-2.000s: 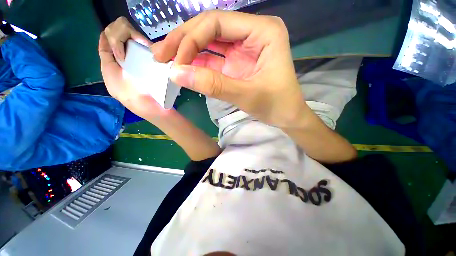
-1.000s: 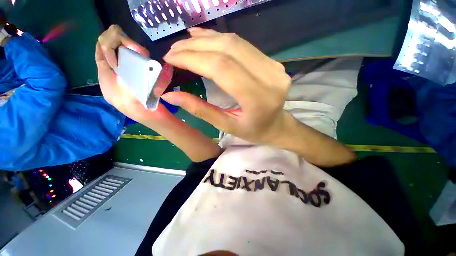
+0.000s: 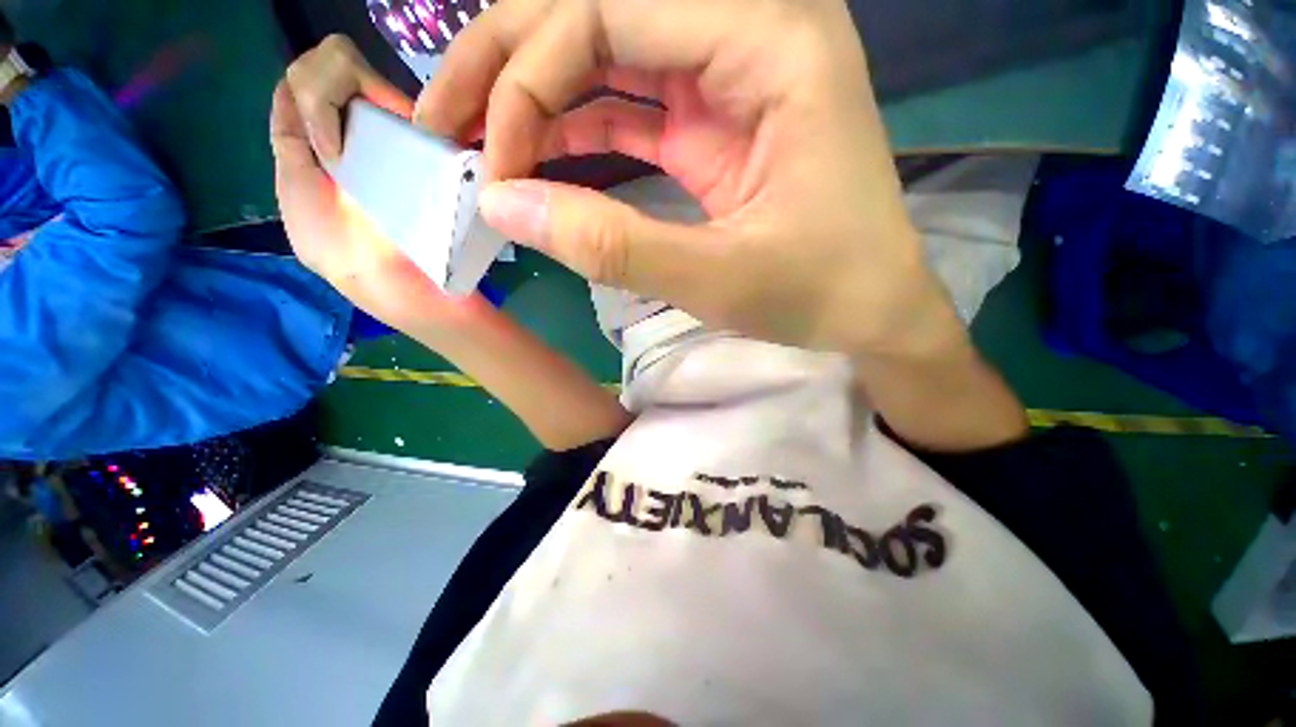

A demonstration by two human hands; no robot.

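My left hand (image 3: pixel 334 199) holds a white-silver light bar (image 3: pixel 395 185) at the left, its end face turned towards my right hand. A small dark hole shows near the top of that end face. My right hand (image 3: pixel 739 185) is beside the end face, thumb tip and bent fingers close to its upper corner. I cannot tell whether a small piece is between these fingertips. A shiny carrier strip (image 3: pixel 427 26) with rows of marks shows at the top, largely hidden behind my right hand.
A dark tray (image 3: pixel 981 57) lies at the top on the green bench (image 3: pixel 1023 125). A second shiny strip (image 3: pixel 1225 135) is at the upper right. A person in a blue smock (image 3: pixel 128 284) is at the left, with another blue garment at the right. A grey vented panel (image 3: pixel 270 547) is lower left.
One second ago my right hand was apart from the bar with fingers spread. It has come back to the end face and covers more of the carrier strip. The bar has turned slightly.
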